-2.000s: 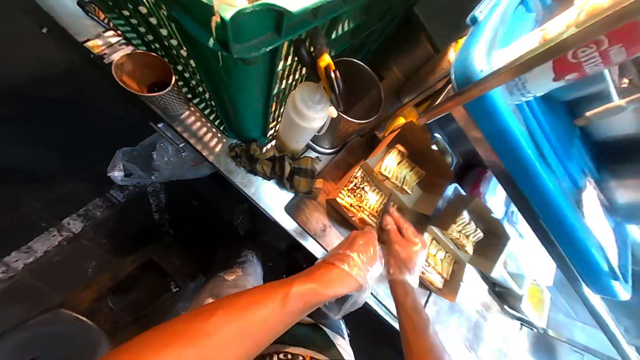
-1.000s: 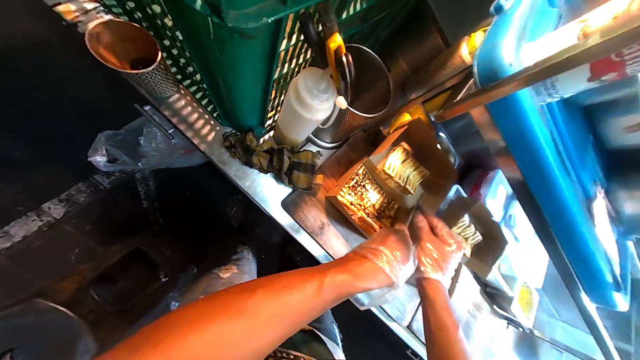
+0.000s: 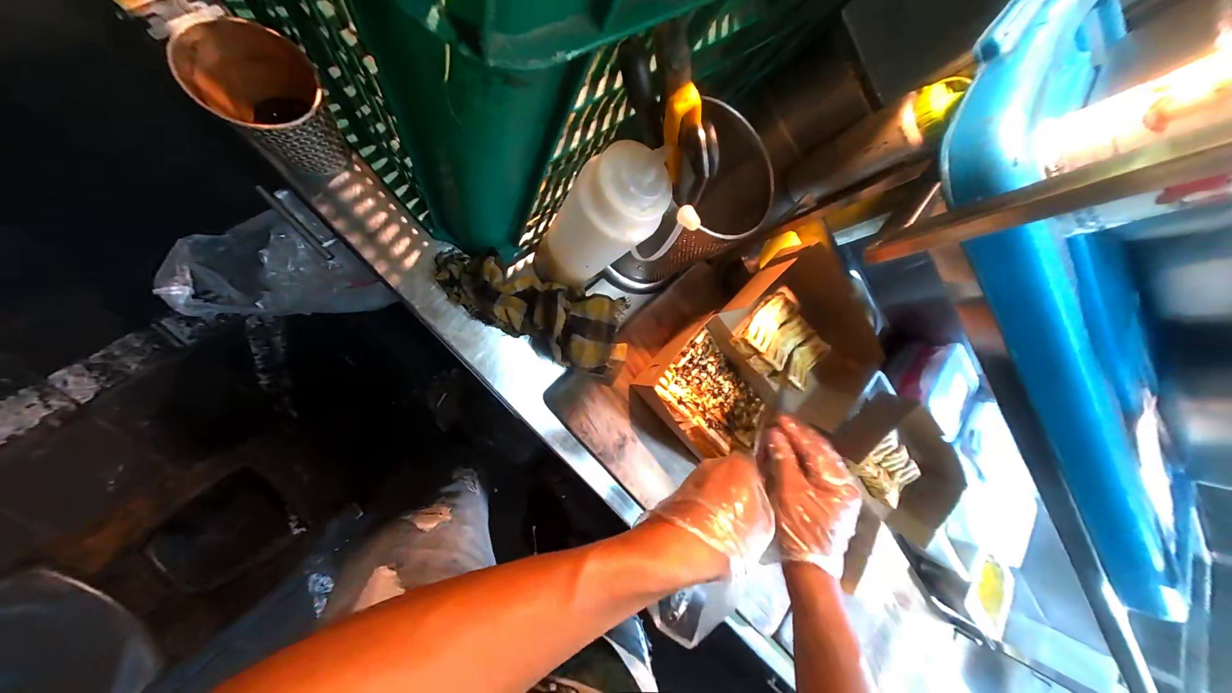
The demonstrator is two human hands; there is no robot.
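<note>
My left hand (image 3: 720, 505), in a clear plastic glove, reaches in from the lower left to the near corner of an open cardboard box (image 3: 669, 361). My right hand (image 3: 810, 486), gloved too, touches or nearly touches it, with fingers bent at the same corner. Something thin and blurred is between their fingertips; what it is, and whether either hand grips it, cannot be told. One part of the box holds browned chopped food (image 3: 712, 390), the other pale sliced pieces (image 3: 782, 337). A second cardboard box (image 3: 929, 472) with similar pale pieces (image 3: 887, 469) stands just right of my right hand.
A wooden board (image 3: 602, 423) lies under the box, beside a crumpled patterned cloth (image 3: 544, 313). Beyond are a squeeze bottle (image 3: 611, 207), a metal container (image 3: 746, 178) with yellow-handled tools (image 3: 683, 111), and a green crate (image 3: 481, 125). A metal rail (image 3: 1059, 197) and blue tub (image 3: 1025, 289) flank the right.
Both hands have moved away from the second box's side toward the first box's near corner since one second ago. The boxes stay beside each other.
</note>
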